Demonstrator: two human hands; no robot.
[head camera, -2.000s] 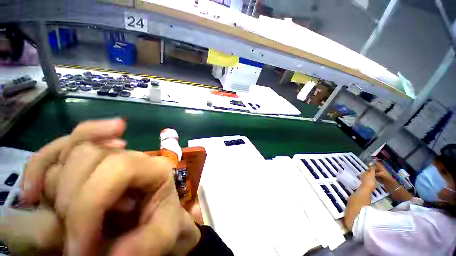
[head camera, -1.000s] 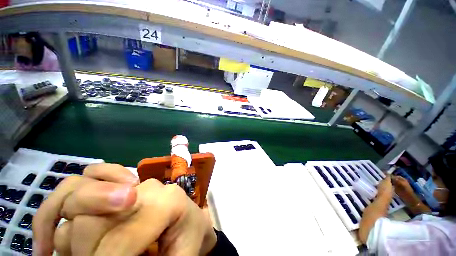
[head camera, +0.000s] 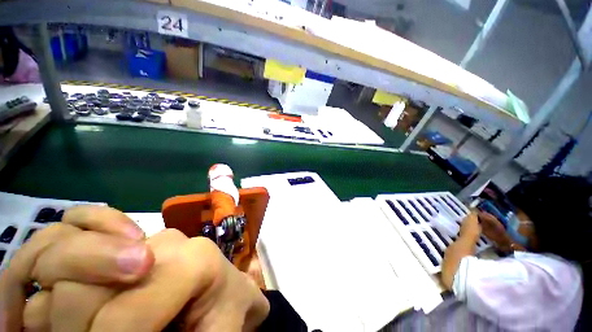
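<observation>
My right hand (head camera: 201, 285) is large and close at the lower left, with a black sleeve at its wrist. Its fingers are bent; what they hold is hidden. Curled fingers at the far left overlap it, and I cannot tell clearly whether they are my left hand's. Just behind stands the orange toggle press fixture (head camera: 255, 206). Its lever grip (head camera: 224, 188), wrapped in white and orange, points up, and no hand is on it. The metal linkage shows below the grip. The fixture's base and nest are hidden by the hand.
The left parts tray (head camera: 26, 211) with black parts is partly covered by fingers. Right of the fixture lies a white board (head camera: 318, 246) with black parts at its far end. Further right, a person (head camera: 519, 279) works over the right parts tray (head camera: 383, 206). A green belt (head camera: 292, 159) runs behind.
The camera view has shifted, so the scene sits a little left and higher than a second ago. The fingers have moved left and apart from the fixture, showing more of its plate and linkage.
</observation>
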